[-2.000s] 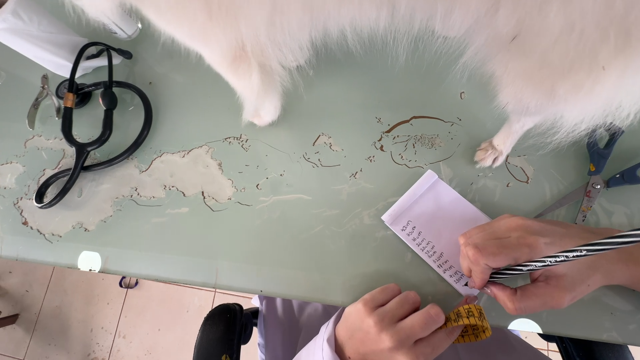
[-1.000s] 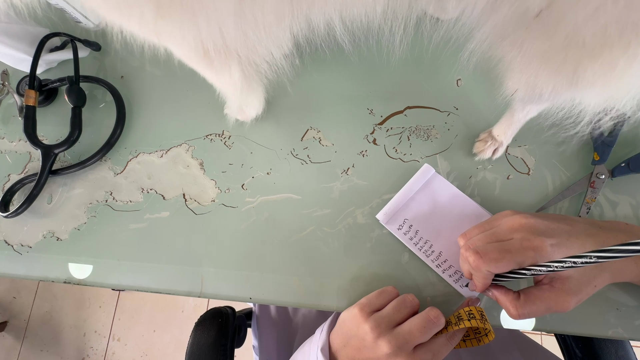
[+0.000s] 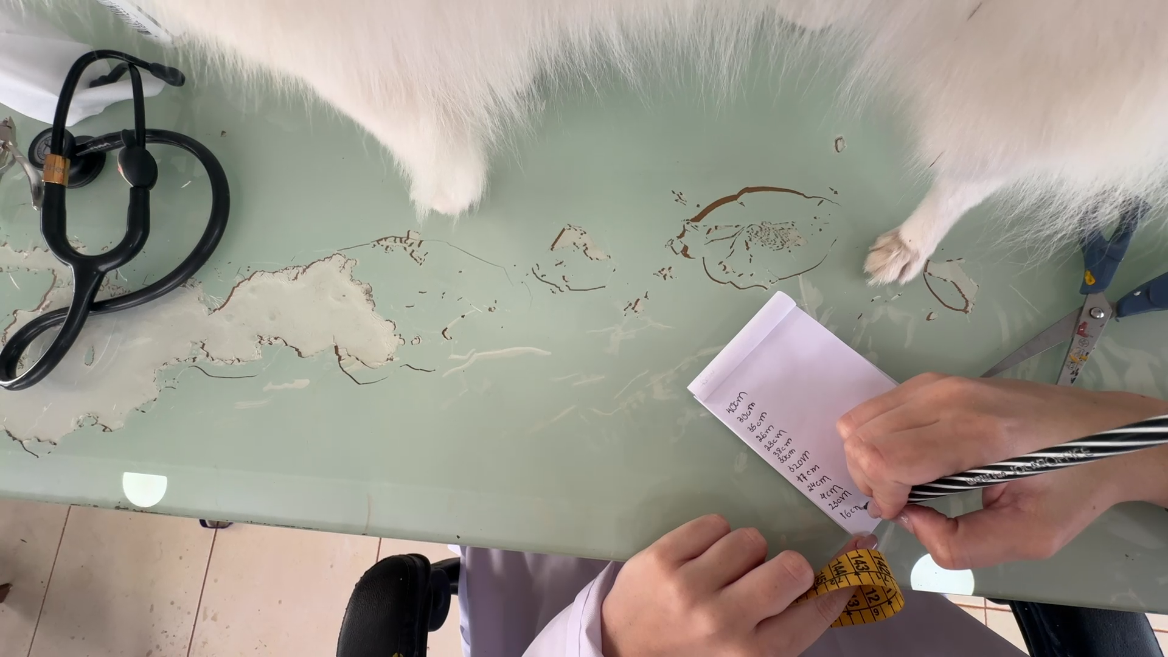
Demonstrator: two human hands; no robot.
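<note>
A small white notepad (image 3: 787, 392) with a handwritten column of measurements in centimetres lies slanted on the green glass tabletop (image 3: 511, 456). My right hand (image 3: 967, 465) rests over its lower right edge and grips a black-and-white striped pencil (image 3: 1049, 461), tip at the last line. At the table's near edge, my left hand (image 3: 712, 584) holds a looped yellow tape measure (image 3: 858, 593) just below the pad's bottom corner. A white-furred animal (image 3: 639, 36) stands along the far side, one paw (image 3: 899, 255) close to the pad; its head is out of view.
Open scissors with blue handles (image 3: 1093, 310) lie right of the pad, partly under fur. A black stethoscope (image 3: 137, 228) lies at the left, beside a metal tool (image 3: 18, 164) and white cloth (image 3: 55, 64). Black chair parts (image 3: 388, 602) show below the table edge.
The view has shifted somewhat. At the last line of the notepad, more writing now shows by the pencil tip. Both hands keep their holds.
</note>
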